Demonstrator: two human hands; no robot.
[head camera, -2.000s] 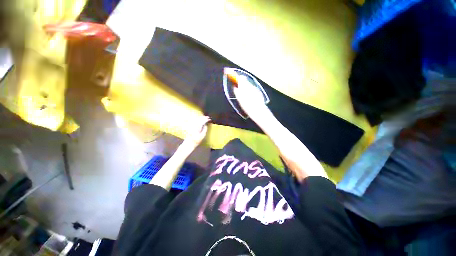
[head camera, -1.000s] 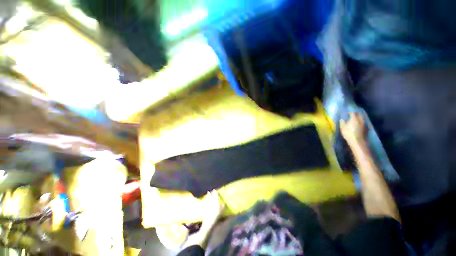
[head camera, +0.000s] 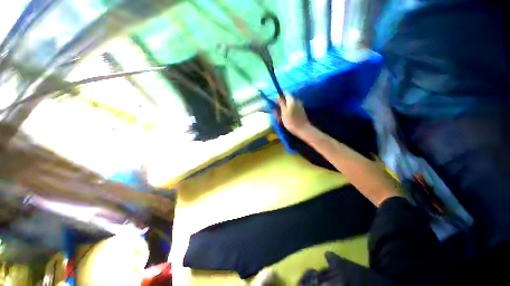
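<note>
My right hand (head camera: 293, 115) is raised over the far edge of the table and closed on the stem of a black hanger (head camera: 270, 67), its curved hook upward. Black trousers (head camera: 279, 233) lie flat and lengthwise on the yellow pressing table cover (head camera: 246, 195). My left hand (head camera: 267, 277) is a pale blur at the bottom edge, beside the near edge of the trousers, mostly cut off; its grip cannot be told. The steam iron's orange-brown handle (head camera: 429, 192) shows on light blue cloth (head camera: 402, 162) at the right.
A blue crate (head camera: 330, 84) with dark cloth stands at the table's far side. Dark cloth piles (head camera: 447, 111) fill the right. A red object (head camera: 156, 275) and a rounded yellow-covered surface (head camera: 114, 260) are at lower left. The background is blurred.
The view has turned rightward and farther up. My right hand has left the iron at the light blue cloth, moved to the far side and taken hold of the hanger. The trousers remain flat.
</note>
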